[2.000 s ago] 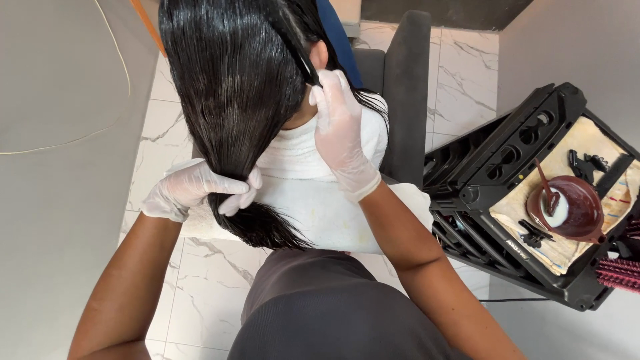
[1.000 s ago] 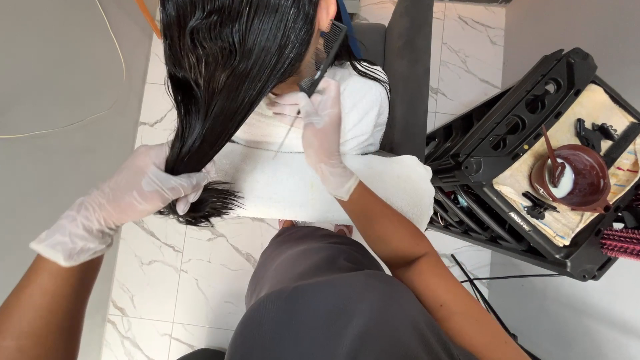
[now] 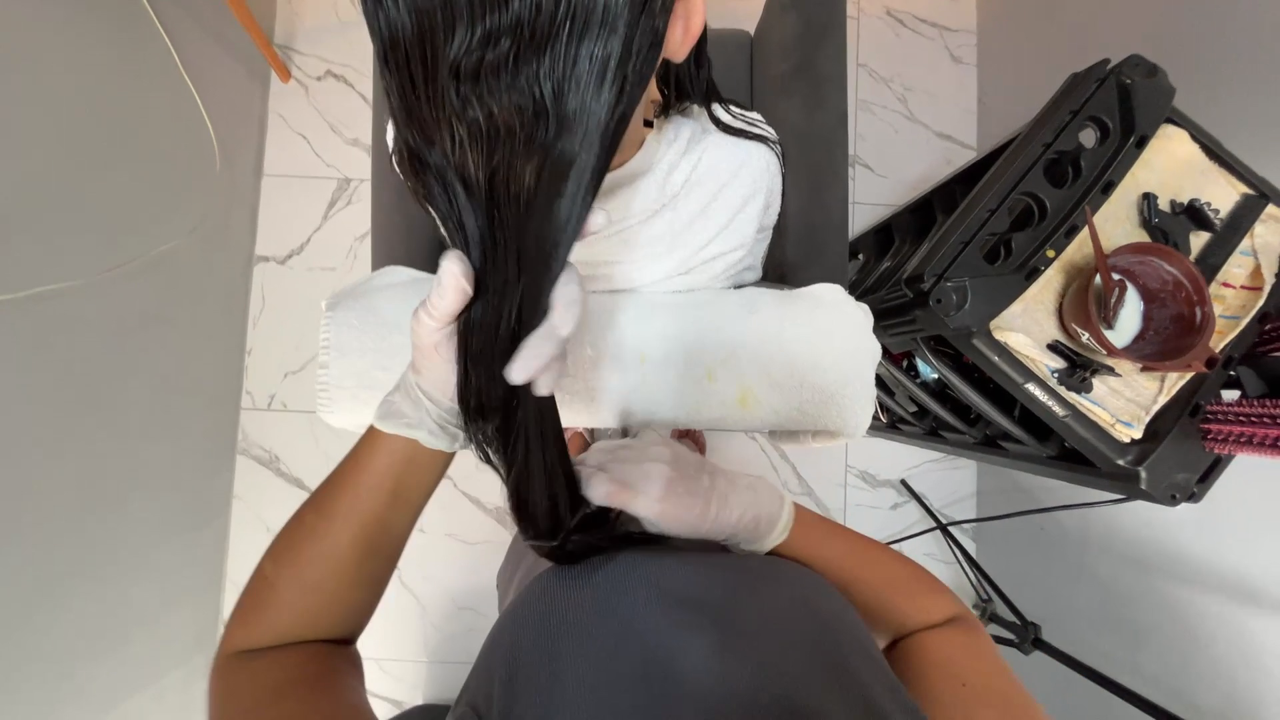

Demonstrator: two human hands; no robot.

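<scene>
Long dark wet hair of a seated person hangs toward me in a thick lock. Its ends curl near my dark grey top. My left hand, in a translucent glove, cups the lock from behind: thumb on its left side, fingers showing on its right. My gloved right hand is lower, at the right edge of the hair ends, its fingertips partly hidden; what it holds cannot be seen. A white towel covers the person's shoulders. Behind the lock, a padded white towel lies across the chair back.
At right stands a black trolley. Its cloth-covered top bears a maroon bowl with white cream and a brush, plus black hair clips. A pink-bristled brush sticks out beside it. A black tripod-like stand is on the floor at lower right.
My right hand has moved down from beside the person's neck to the hair ends. The comb seen in it one second ago is no longer visible. The lock now hangs nearer my body.
</scene>
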